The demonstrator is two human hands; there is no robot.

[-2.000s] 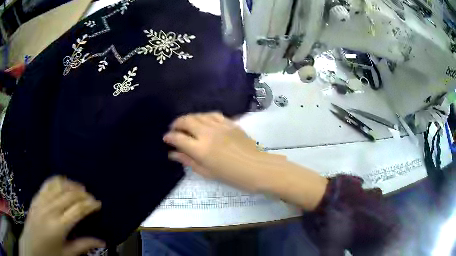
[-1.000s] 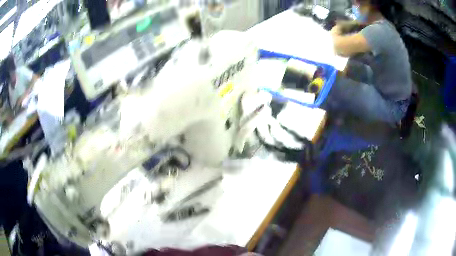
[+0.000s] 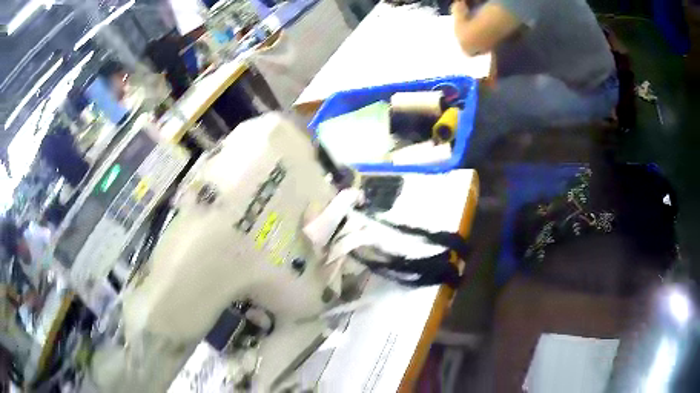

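Observation:
Neither of my hands is in the picture. The off-white sewing machine [image 3: 222,246] stands nearest in front of me, its body tilted in the view. Black-and-white cloth strips [image 3: 391,249] lie in a bunch at its right end, over the table [image 3: 384,330]. Behind them a blue tray [image 3: 468,127] holds a dark and cream thread cone, a yellow spool and pale sheets. Black cloth with pale floral embroidery [image 3: 576,222] lies in a blue container at the right, beyond the table edge. The picture is blurred.
A person in a grey top [image 3: 549,46] sits at another white table [image 3: 361,54] at the back. A control panel [image 3: 107,192] stands behind the machine. A brown surface with a white sheet [image 3: 572,364] is at the lower right. More blurred workstations fill the left.
My view has swung right, away from the cloth under my hands two seconds ago. My hands have left the picture. Since one second ago the tray and strips appear larger and the snips have gone from view.

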